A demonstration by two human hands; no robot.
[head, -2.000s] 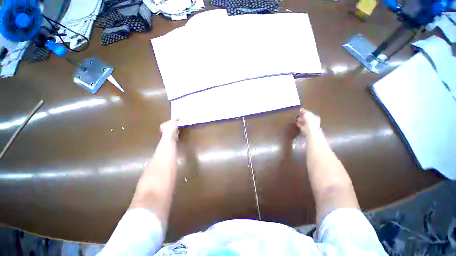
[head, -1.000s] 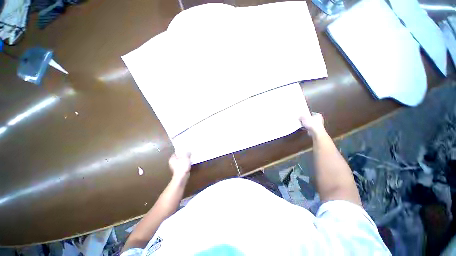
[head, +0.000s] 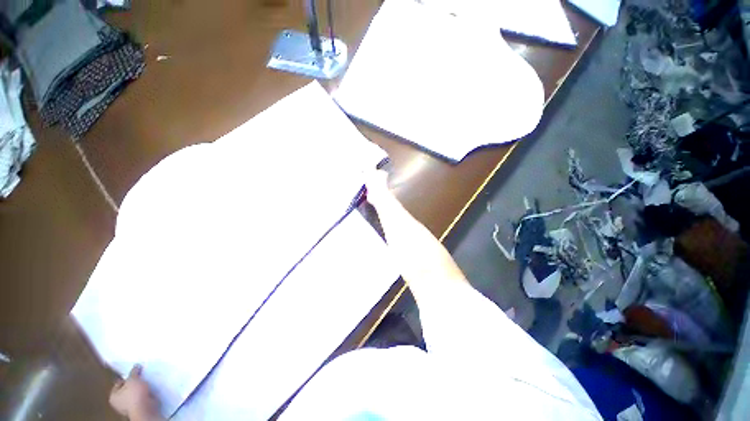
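Note:
A large white-topped cut stack with a curved upper edge lies on the brown table in front of me. A narrower white-topped stack lies along its near edge, with a thin dark line between them. My left hand is at the large stack's lower left corner, thumb on top, fingers hidden. My right hand is at its right edge, where dark plies show; its fingers are hard to make out in the glare.
Another white-topped stack lies beyond, near the table edge. A metal machine base plate stands beside it. Dark patterned pieces lie at the upper left. Fabric waste covers the floor at right.
The view has swung to the right. My hands have moved from the narrow stack's near corners to the large stack's side edges. Dark plies show at my right hand.

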